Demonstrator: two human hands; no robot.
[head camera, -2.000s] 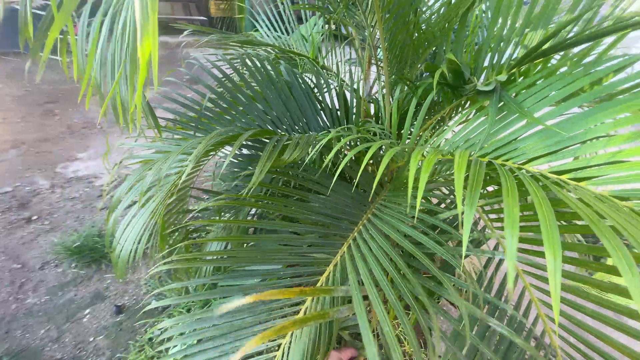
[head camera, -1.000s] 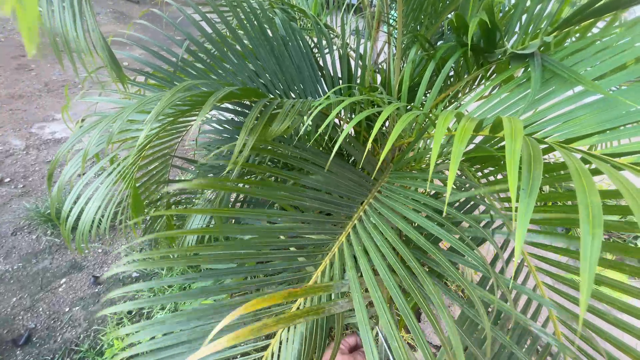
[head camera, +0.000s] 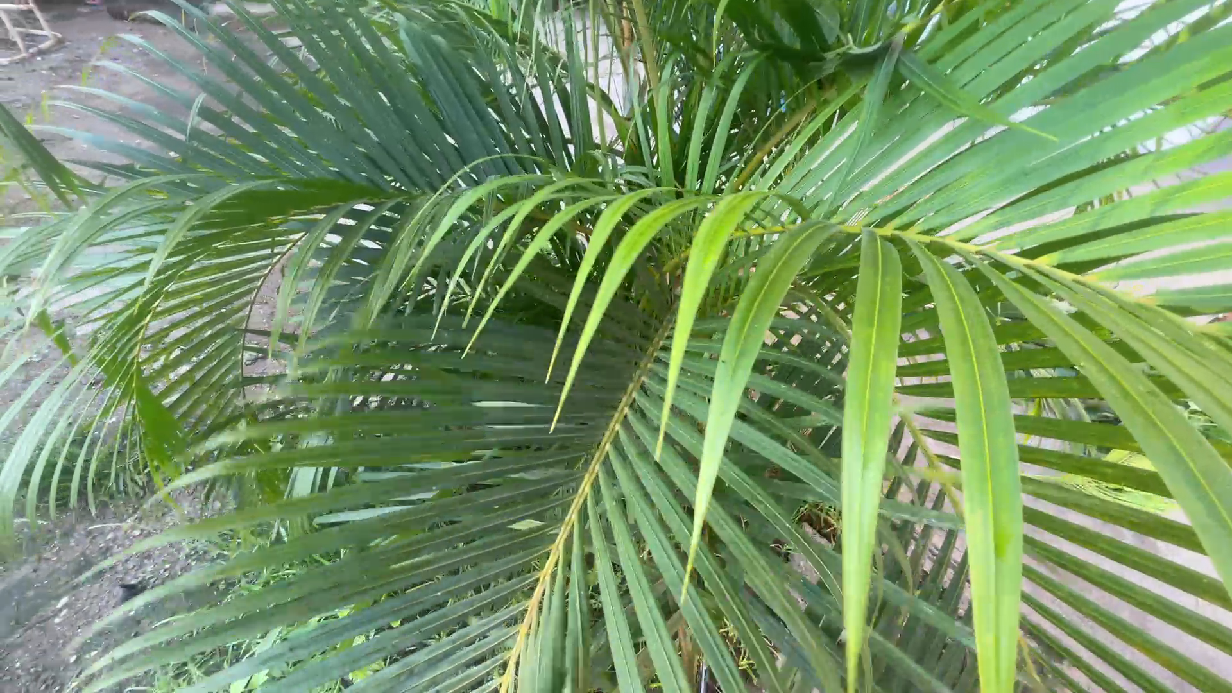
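Green palm fronds fill most of the head view. One large frond (head camera: 602, 452) with a yellowish midrib runs from the centre down to the bottom edge. A brighter frond (head camera: 871, 385) arches across it from the right, its long leaflets hanging down. Darker fronds (head camera: 385, 96) spread at the upper left, and the plant's stems (head camera: 640, 58) stand at the top centre. Neither my left hand nor my right hand shows, so what they hold or touch cannot be seen.
Bare gravelly ground (head camera: 58, 597) lies at the lower left, with grass (head camera: 241, 626) beneath the fronds. At the top left corner stands part of a pale frame (head camera: 29, 34). A pale surface shows between leaflets on the right.
Fingers that showed at the bottom edge among the leaflets are out of view now. The yellowed leaflets at lower centre no longer show. The view has moved closer to the fronds.
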